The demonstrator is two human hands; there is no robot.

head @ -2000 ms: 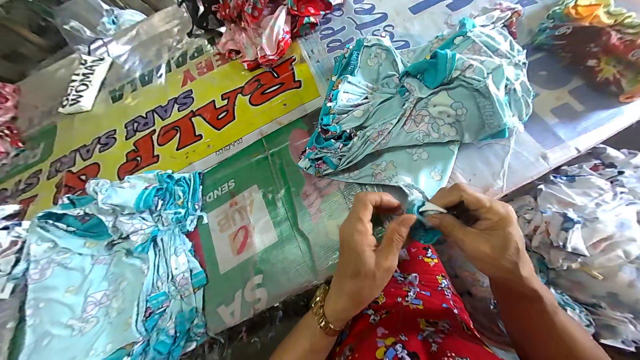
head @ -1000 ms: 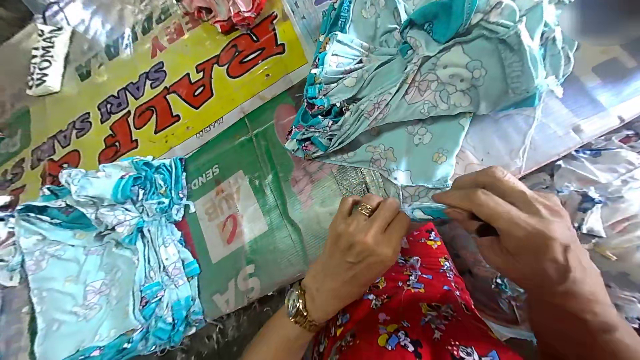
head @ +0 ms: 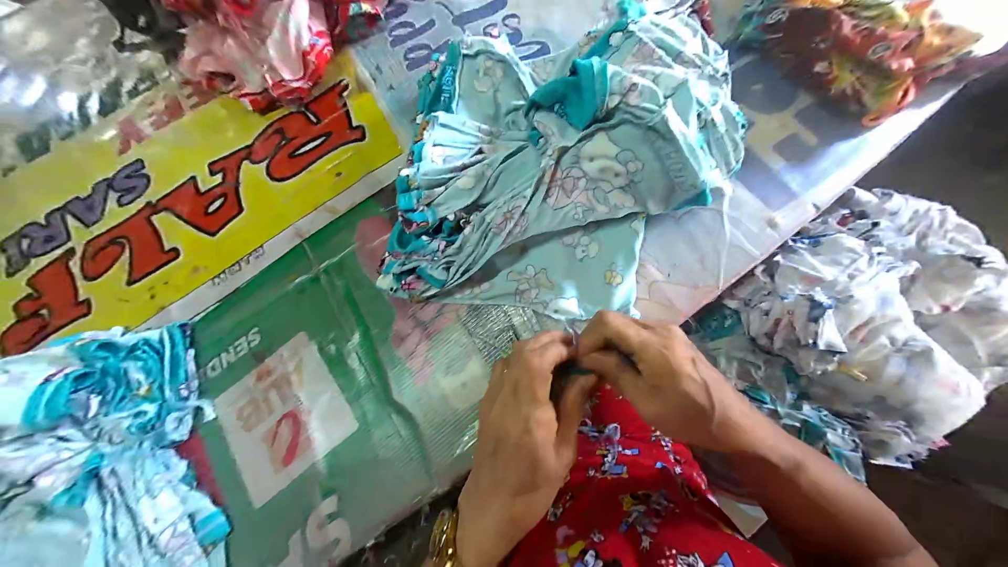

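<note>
My left hand, with a gold-coloured watch at the wrist, and my right hand meet at the near edge of the table. Their fingertips pinch a corner of printed fabric; only a little of it shows, as the fingers cover the rest. Just beyond them lies a heap of pale teal printed garments with darker teal edging. Its lowest flat panel reaches almost to my fingers. A second pile of light blue garments rests at the lower left. Red printed cloth covers my lap.
Printed banner sheets cover the table. Pink and red fabric lies at the upper left, orange and brown fabric at the upper right. A large bundle of white printed cloth stands to the right, beside the table edge.
Both hands have stayed close together at the table's near edge, their fingers shifting on the fabric. The teal piece seen between them earlier is now mostly hidden.
</note>
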